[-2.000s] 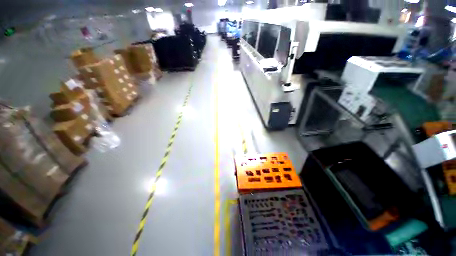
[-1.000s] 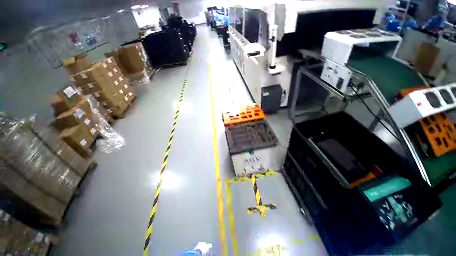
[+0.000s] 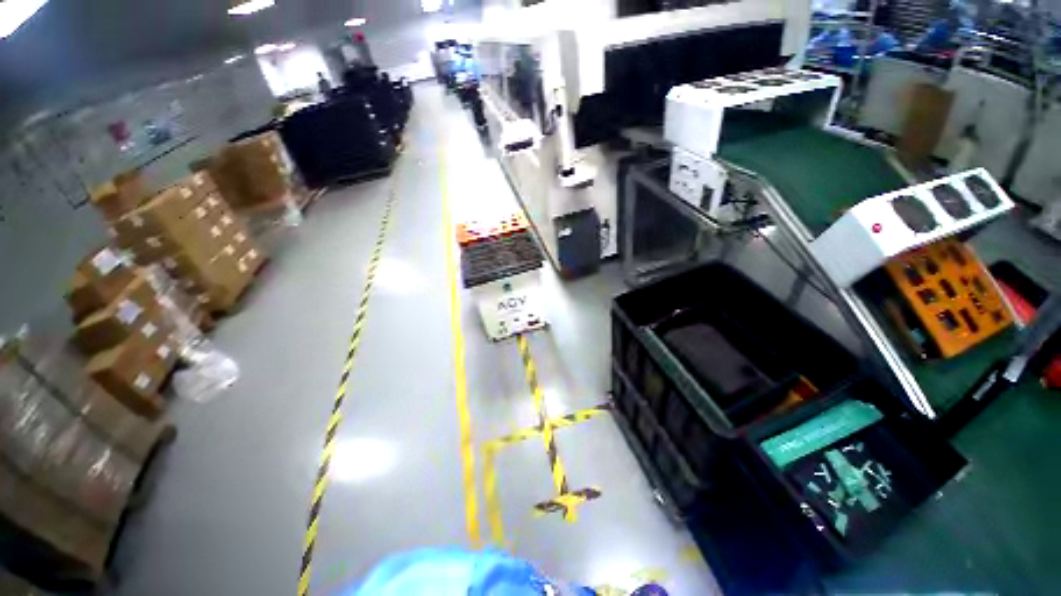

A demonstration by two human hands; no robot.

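Observation:
A blue, sleeve-like shape point(image 3: 448, 573) is cut off by the bottom edge; no hand can be made out. The deep black turnover crate point(image 3: 661, 402) stands at the right. The black parts bin point(image 3: 863, 547) in front of it holds a teal strip point(image 3: 820, 432) and a heap of small teal pieces point(image 3: 853, 480). An orange pallet cover point(image 3: 948, 300) lies on the sloping green belt under a white fan housing point(image 3: 919, 215). A low white cart marked AGV point(image 3: 512, 305) stands in the aisle with a dark carrier point(image 3: 501, 259) and orange plates point(image 3: 491, 227) on top.
Wrapped cartons point(image 3: 186, 245) line the left side. Yellow-black tape point(image 3: 349, 373) runs along the floor. A large white machine point(image 3: 529, 105) and a metal frame point(image 3: 663, 221) stand beyond the crate. A red object point(image 3: 1015, 291) is beside the belt.
The cart with the orange plates and carrier is farther up the aisle. The view has turned right, showing more of the crate, bin and conveyor. The blue shape has grown at the bottom edge.

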